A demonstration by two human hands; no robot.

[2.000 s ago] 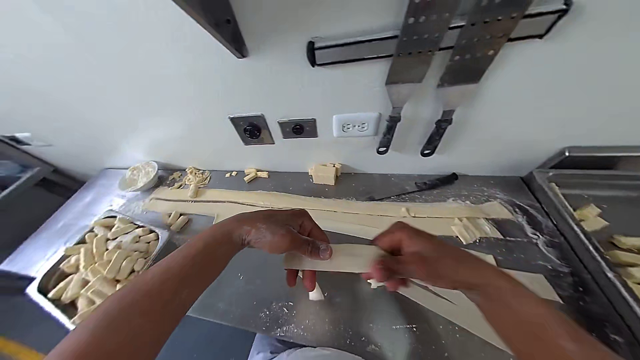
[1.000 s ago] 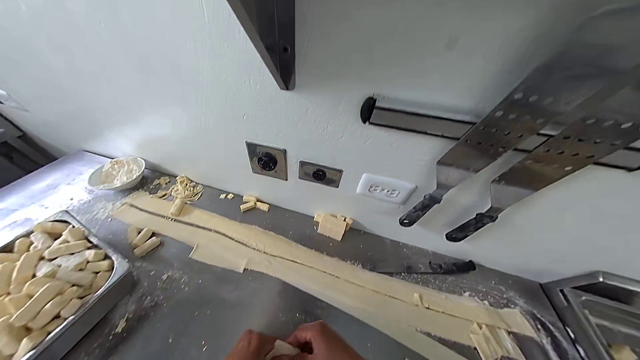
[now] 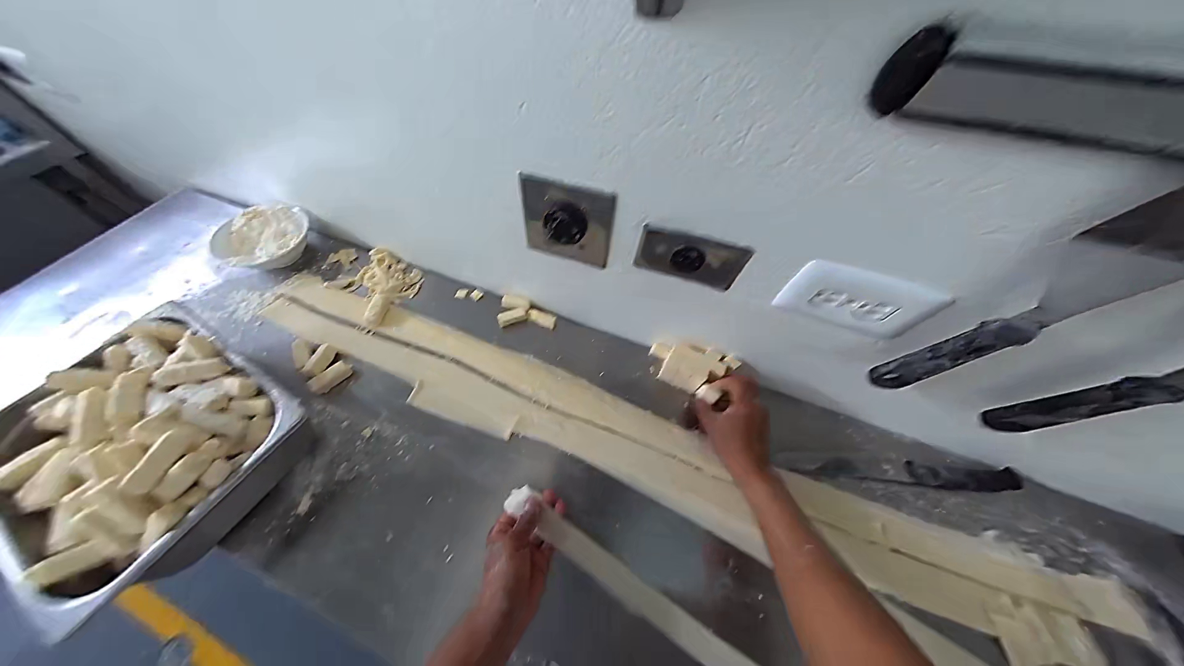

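My left hand (image 3: 518,555), near the front of the steel table, holds one end of a dough strip (image 3: 638,592) together with a small white lump (image 3: 523,501). The strip trails down to the right, out of view. My right hand (image 3: 735,421) reaches over the long dough sheets and pinches a small pale piece (image 3: 710,395) at the edge of a pile of cut pale pieces (image 3: 686,368) by the wall. Long flat dough sheets (image 3: 573,435) run diagonally across the table between my hands.
At the left stands a deep steel pan (image 3: 287,421) heaped with pale sticks. A bowl of flour (image 3: 268,236), dough scraps (image 3: 384,277) and loose sticks (image 3: 328,375) lie behind it. A black-handled knife (image 3: 962,476) lies at the back right; spatulas (image 3: 962,351) hang on the wall.
My hands were together at the lower edge and are now apart. The right one has moved to the pile by the wall; the left one holds the strip's end. The view has swung left.
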